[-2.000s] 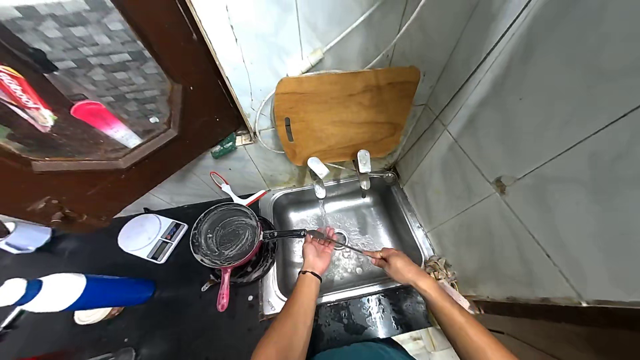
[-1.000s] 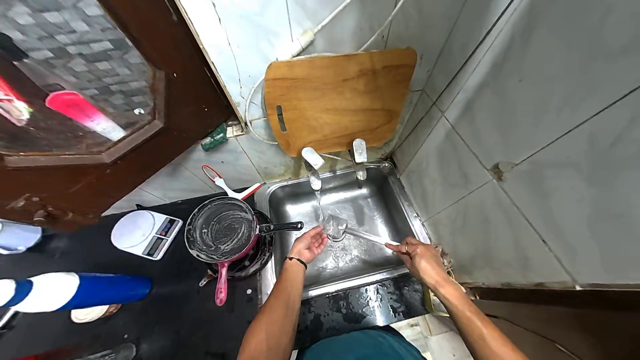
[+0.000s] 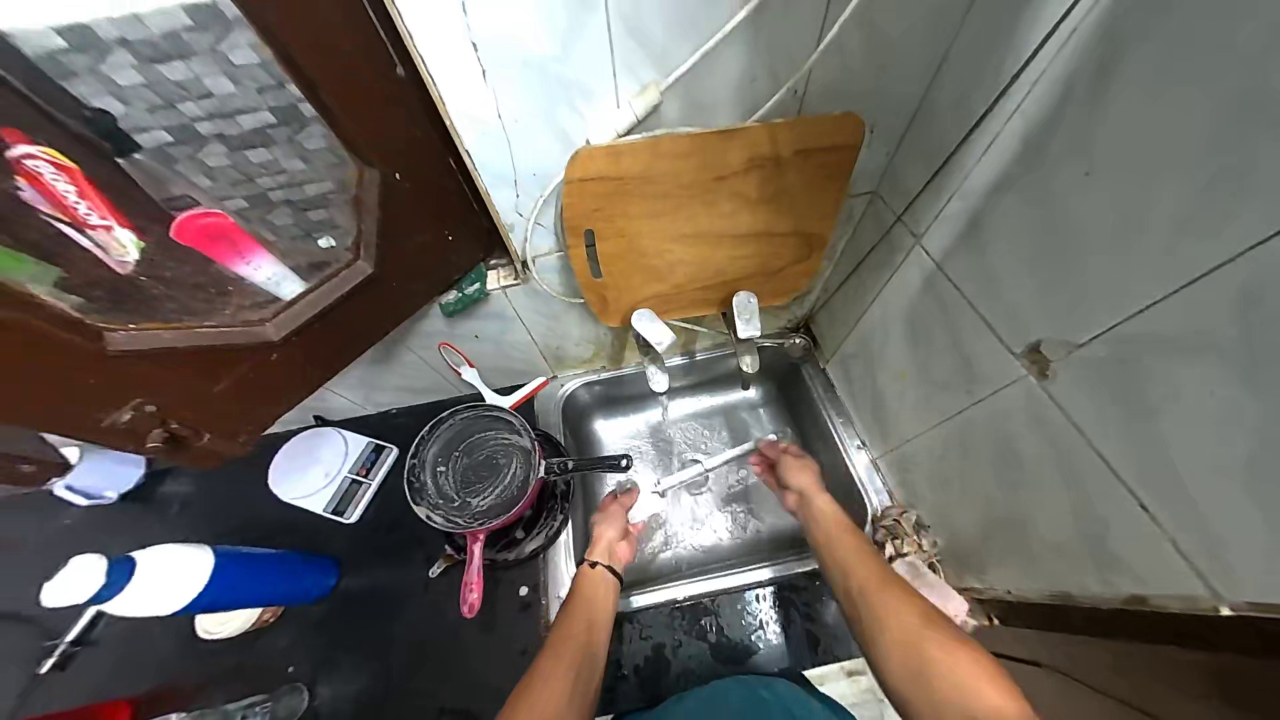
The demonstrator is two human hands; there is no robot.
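Observation:
Over the stainless steel sink (image 3: 700, 570), my right hand (image 3: 790, 475) grips the end of a long pale utensil (image 3: 715, 465), whose exact kind is unclear. Its other end points left toward my left hand (image 3: 615, 525). That hand is at the sink's left side, fingers curled by a whitish patch, either water or the utensil's tip; whether it touches the utensil is unclear. Water falls from the left faucet (image 3: 655, 350) just above; the right faucet (image 3: 746, 325) stands beside it. A black-handled frying pan (image 3: 472, 468) rests on a pink-handled pan (image 3: 473, 575) left of the sink.
A wooden cutting board (image 3: 715, 215) leans on the wall behind the faucets. Left on the black counter are a kitchen scale (image 3: 330, 472), a blue and white bottle (image 3: 250, 580) and a red and white tool (image 3: 490, 385). A crumpled cloth (image 3: 915, 550) lies right of the sink.
The utensil was between my hands, reaching from my left hand to my right. Now my right hand is higher in the sink and the utensil slants up to the right.

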